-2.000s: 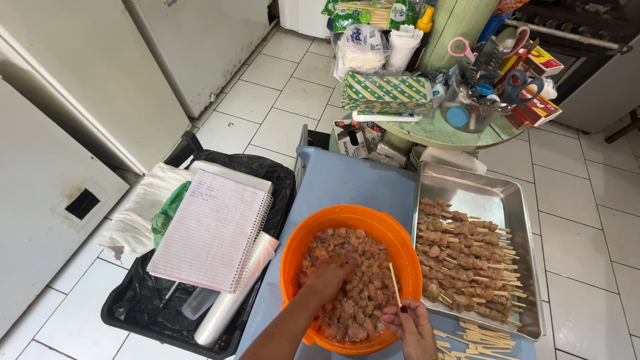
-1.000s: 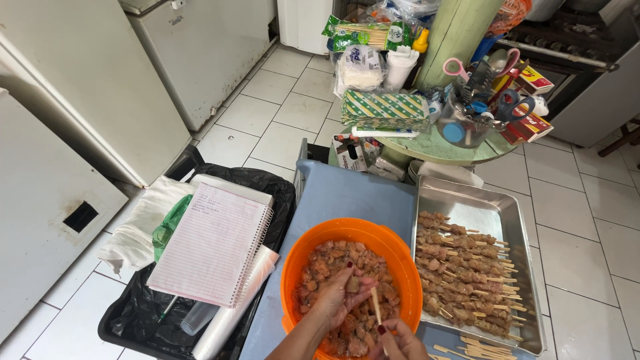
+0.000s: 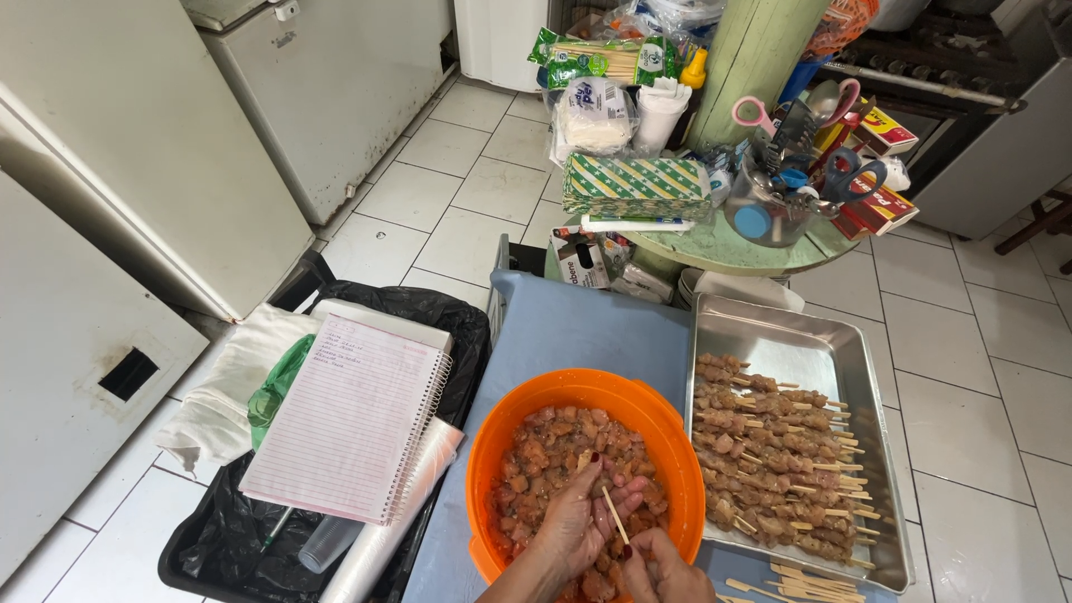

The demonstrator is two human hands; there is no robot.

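An orange plastic basin [image 3: 494, 419] of raw meat chunks [image 3: 536, 452] stands on a blue tabletop. Over it my left hand [image 3: 578, 511] is cupped palm up around a piece of meat, partly hidden by the fingers. My right hand [image 3: 666, 569], at the basin's near right edge, pinches a wooden skewer [image 3: 615, 512] whose upper end reaches the left palm. To the right, a metal tray [image 3: 871, 368] holds many threaded meat skewers [image 3: 770, 452] in a stack. Loose bare wooden skewers [image 3: 808, 582] lie on the tabletop below the tray.
Left of the basin, a spiral notebook [image 3: 352, 410] with handwriting lies over a black crate [image 3: 188, 536] lined with black plastic, beside a plastic roll [image 3: 394, 511]. Behind stands a green round table [image 3: 712, 247] with a utensil container [image 3: 770, 218], scissors, matchboxes and patterned packets [image 3: 636, 184].
My left hand was down in the meat, then came up with a piece between its fingers. The skewer in my right hand has moved up against the left hand.
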